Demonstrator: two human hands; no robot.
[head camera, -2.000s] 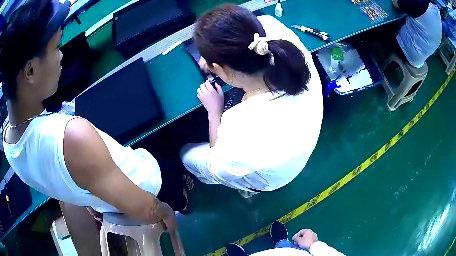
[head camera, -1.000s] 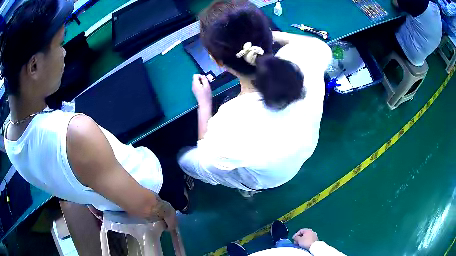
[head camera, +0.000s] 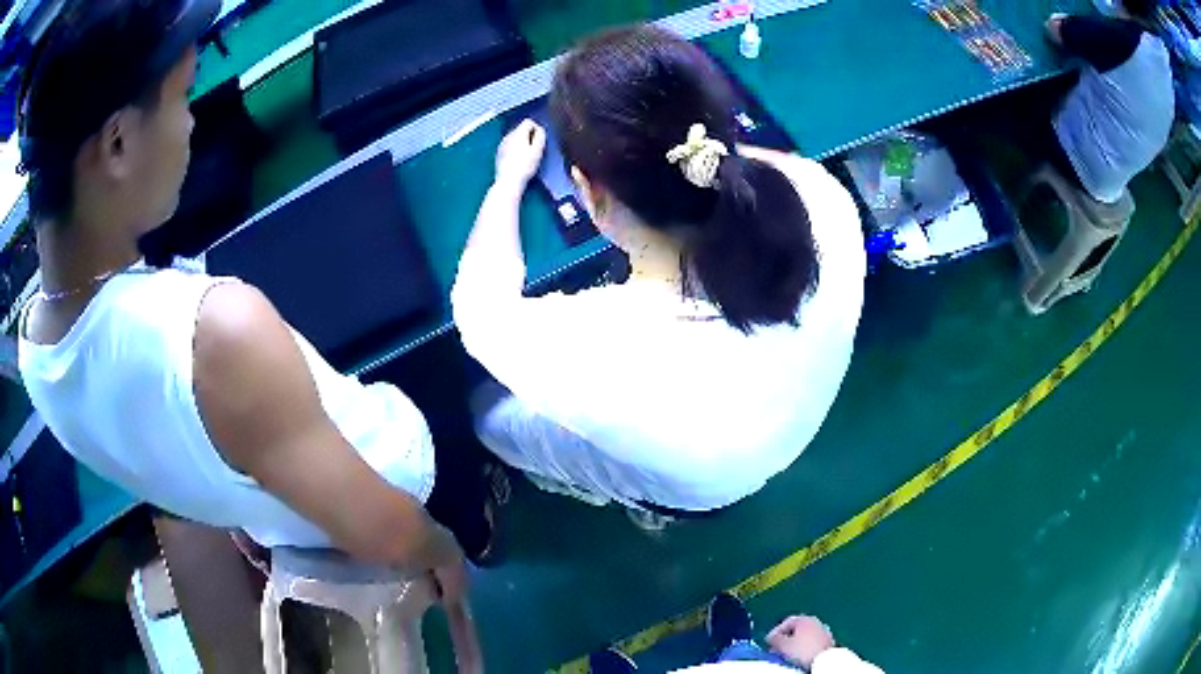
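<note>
My right hand (head camera: 800, 640) is small at the bottom edge, below a white sleeve, with its fingers curled; whether it holds anything is unclear. My left hand is not in view. A display panel (head camera: 552, 174) with a pale face and black frame lies on the green bench, mostly hidden by a seated person. A small pale corner plate (head camera: 568, 212) shows at its near left corner. The seated person's raised left hand is above the panel's left side; their other hand is hidden. A thick dark panel or pad (head camera: 329, 263) lies left of it.
A seated person (head camera: 672, 382) in white is ahead; another person (head camera: 224, 382) leans on a stool (head camera: 362, 579) at left. A white bottle (head camera: 749, 37) and white strip (head camera: 472, 127) are on the bench. An open tray (head camera: 968, 244) is under it. Yellow-black tape (head camera: 909, 496) crosses the floor.
The seated person's left hand has moved up and away from the panel's near corner. The yellow-black knife no longer shows on the bench. The view has shifted slightly. My right hand keeps its pose.
</note>
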